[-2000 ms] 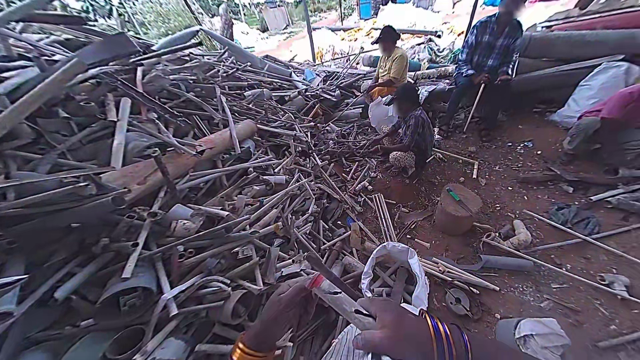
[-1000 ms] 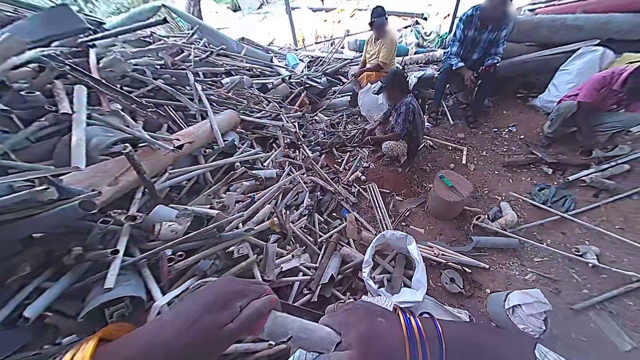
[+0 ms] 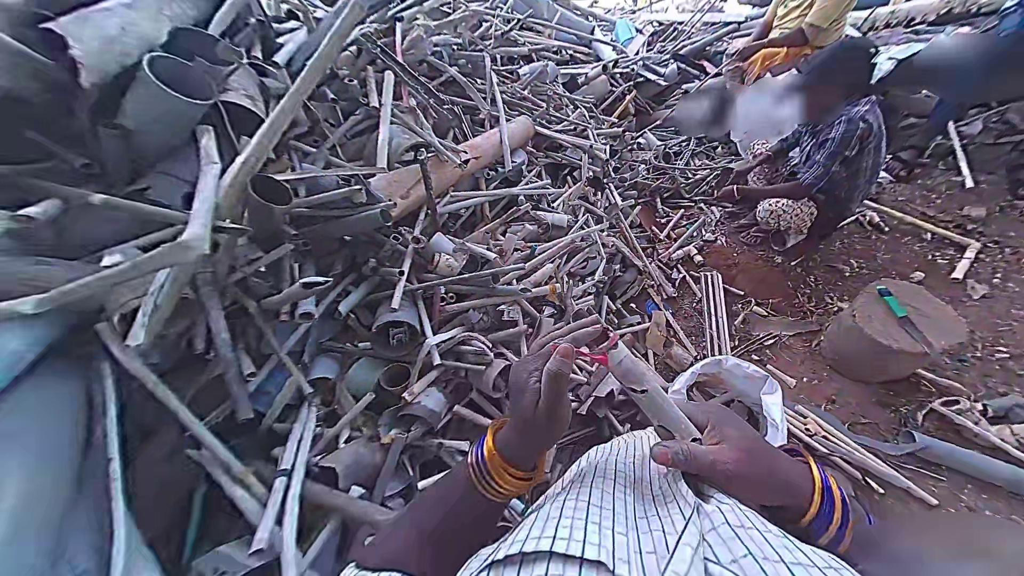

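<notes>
My right hand [image 3: 720, 452] is closed around the lower end of a broken grey plastic pipe piece [image 3: 650, 392], which slants up and to the left. A thin red strip [image 3: 594, 354] hangs at the pipe's upper end, and the fingertips of my left hand [image 3: 544, 392] are at its left end. Whether those fingers pinch the strip is hard to tell. Just beyond my right hand stands a white sack [image 3: 768, 392] with its mouth open, partly hidden by my hand and the pipe.
A large heap of scrap pipes [image 3: 480, 264] fills the left and middle. A person [image 3: 848, 160] crouches at the upper right, with others behind. A green-handled knife [image 3: 892, 302] lies on a round block [image 3: 856, 336] at the right. Thin pipes [image 3: 856, 448] lie beside the sack.
My hands were close together on a pipe piece one second ago; now they are apart, with the red strip showing between them. The view has swung left.
</notes>
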